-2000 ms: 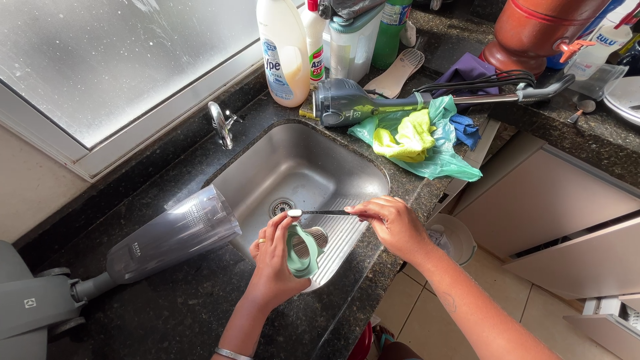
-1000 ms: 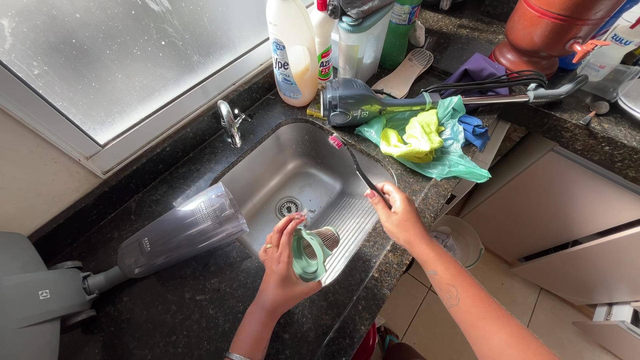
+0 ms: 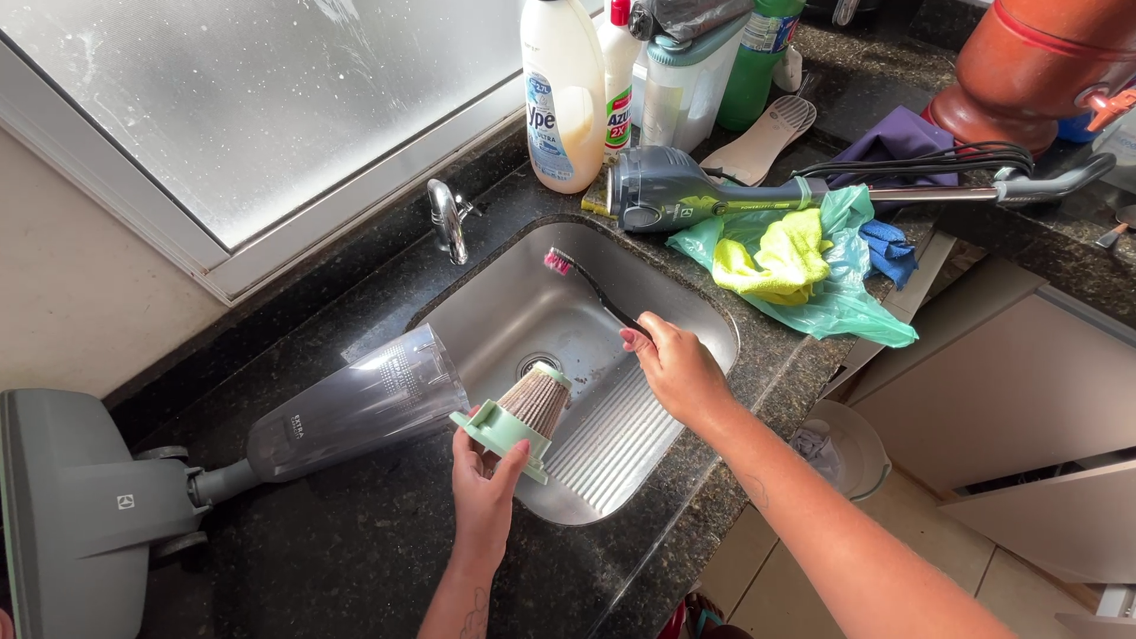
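Note:
My left hand (image 3: 486, 470) grips the pale green plastic rim of a cone-shaped pleated vacuum filter (image 3: 535, 404), whose dusty pleats point up and away over the near side of the steel sink (image 3: 501, 306). In my right hand (image 3: 679, 368) is the black handle of a small brush (image 3: 599, 293); its pink and white bristles are over the far part of the basin, apart from the filter. Dark bits of debris lie near the drain. Left of the sink, the transparent dust container (image 3: 364, 399) rests on the counter, joined to the grey vacuum floor head (image 3: 80, 510).
A chrome faucet (image 3: 448, 222) stands behind the sink. Bottles (image 3: 564, 98) line the back. The vacuum's motor body and handle (image 3: 674, 191) lie at right beside a yellow-green cloth (image 3: 777, 257) on a green plastic bag (image 3: 856, 306). A bin (image 3: 843, 448) stands on the floor below.
The filter, earlier held with its opening facing up, is now tipped so its pleated side shows. My right hand first held the brush level near the filter, then moved it away over the basin.

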